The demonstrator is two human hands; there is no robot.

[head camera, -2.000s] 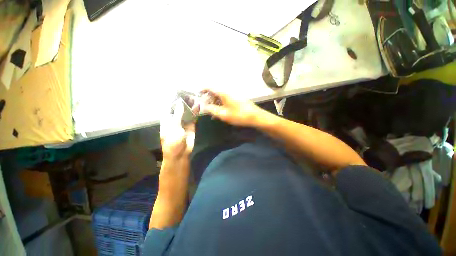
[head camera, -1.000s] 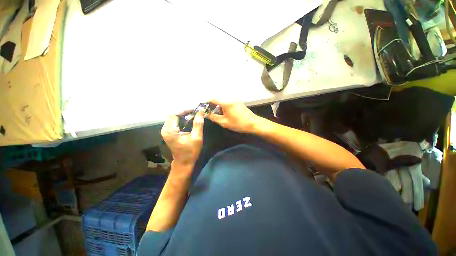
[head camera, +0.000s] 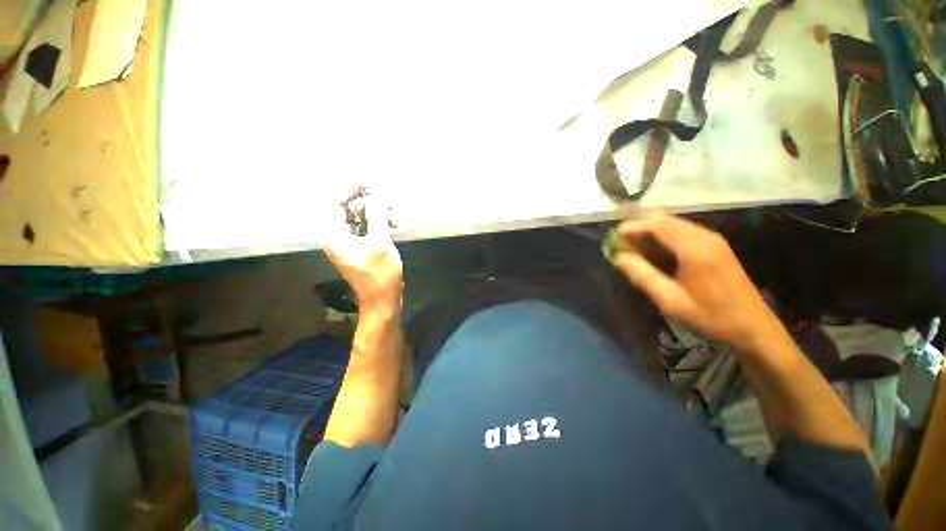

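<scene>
My left hand [head camera: 368, 268] is at the table's front edge, its fingers washed out by glare. It holds a small dark and silver metal part [head camera: 358, 214] at its fingertips; the part's exact shape cannot be told. My right hand [head camera: 690, 272] is well to the right, in front of the table edge, below the strap. Its fingers are closed on the screwdriver, of which a blurred yellow-green bit of handle [head camera: 611, 246] shows at the fingertips. The shaft cannot be made out.
A dark strap [head camera: 654, 130] lies looped on the white table [head camera: 498, 220]. A yellow-covered stack [head camera: 99, 182] is at the far left. A dark cluttered container [head camera: 882, 135] is at the right. A blue crate [head camera: 244, 446] stands below the table, and piled cloth [head camera: 861, 399] is at lower right.
My right hand has left the metal part and moved right. The screwdriver is gone from the table, and its yellow-green colour shows at my right fingers. My left hand has moved slightly left with the part.
</scene>
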